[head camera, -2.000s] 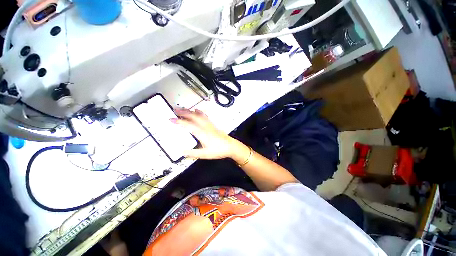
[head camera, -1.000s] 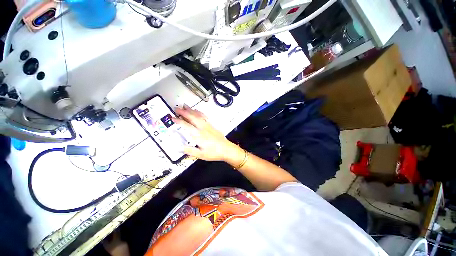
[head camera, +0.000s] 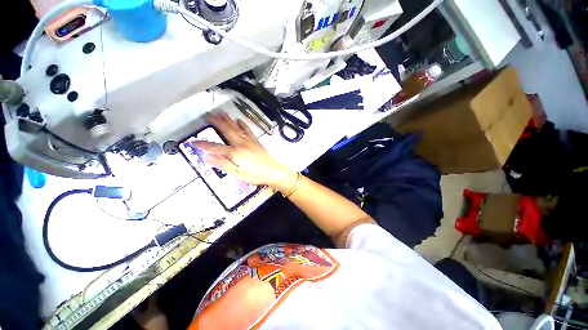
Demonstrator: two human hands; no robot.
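A smartphone [head camera: 233,191] with a lit screen lies flat on the white sewing table, beside the machine's needle area. My right hand [head camera: 242,155] is over its upper part, palm down with the fingers spread. A finger is at the screen and hides part of it; the hand does not grip the phone. I cannot make out my left hand. A small blurred skin-toned patch shows below the table edge at the lower left, but I cannot tell what it is.
The white machine arm [head camera: 161,61] spans the upper left. Black-handled shears [head camera: 295,124] and dark strips [head camera: 335,100] lie right of the phone. A black cable [head camera: 50,235] loops at left. Dark cloth [head camera: 393,187] and a cardboard box [head camera: 480,122] are beyond the table.
The phone screen went from blank white to showing coloured content. My right hand has moved up and left from the phone's right side to over its upper part. The view has shifted slightly.
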